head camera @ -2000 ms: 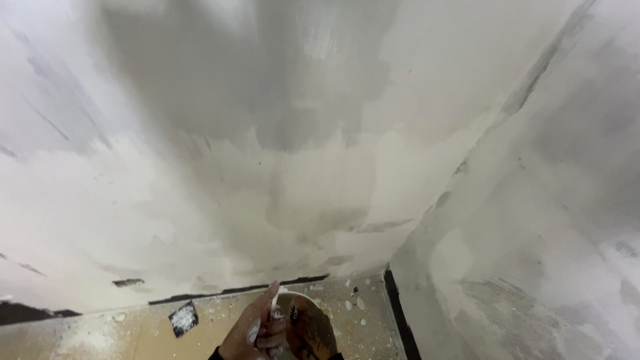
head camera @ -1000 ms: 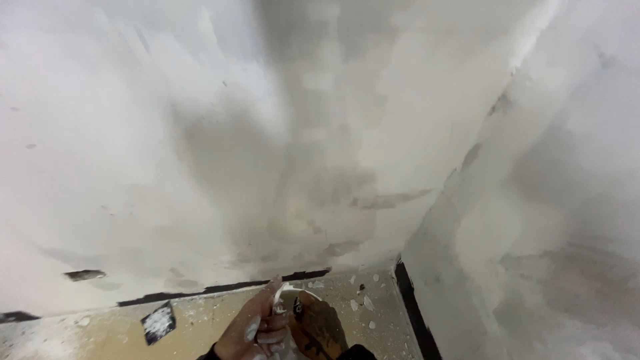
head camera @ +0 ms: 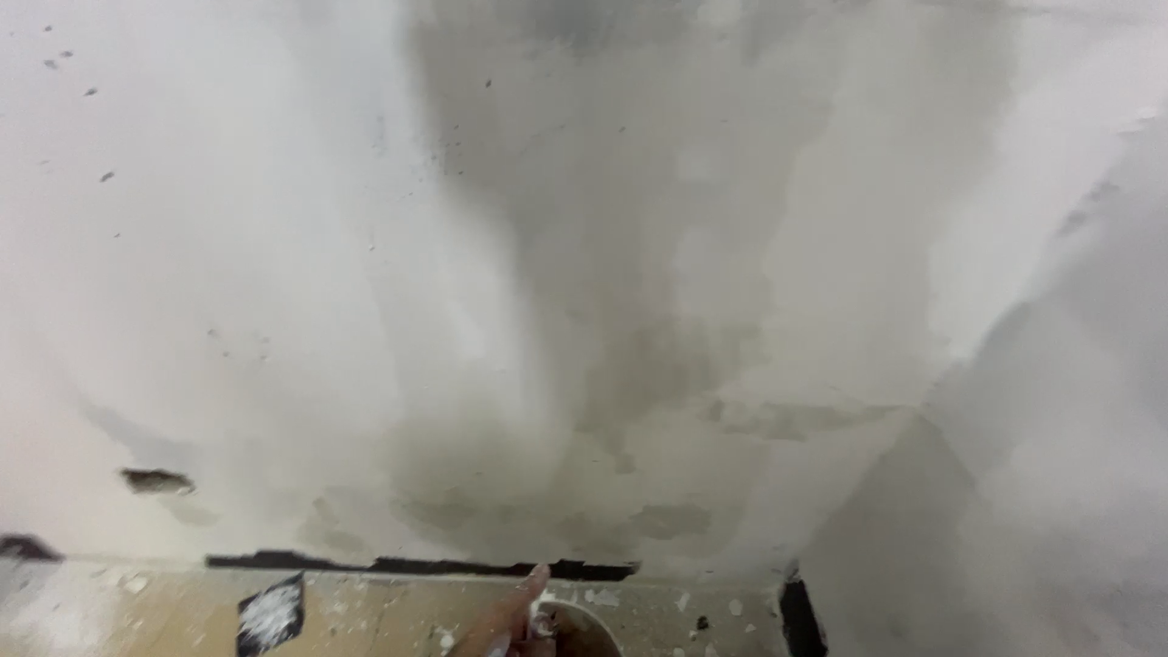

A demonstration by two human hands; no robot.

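Observation:
At the bottom edge, my left hand (head camera: 511,616) shows only partly, one finger pointing up toward the wall's foot and the other fingers curled by a small whitish lump (head camera: 545,620). Just right of it is a round container with a pale curved rim (head camera: 598,616). A dark brown shape within that rim may be part of my right hand (head camera: 575,634); shadow and the frame edge hide the rest. What either hand grips cannot be made out. Ahead rises a plastered wall (head camera: 639,365) with grey damp-looking patches.
Another plastered wall (head camera: 1049,511) meets it at a corner on the right. Dark gaps (head camera: 456,568) run along the wall's foot. The tan floor (head camera: 365,620) bears white splatters and a dark, white-smeared square piece (head camera: 271,614). A small hole (head camera: 157,481) marks the wall at lower left.
The view has shifted, and both hands now sit lower, mostly cut off by the bottom edge. Earlier they were seen close together at the round container.

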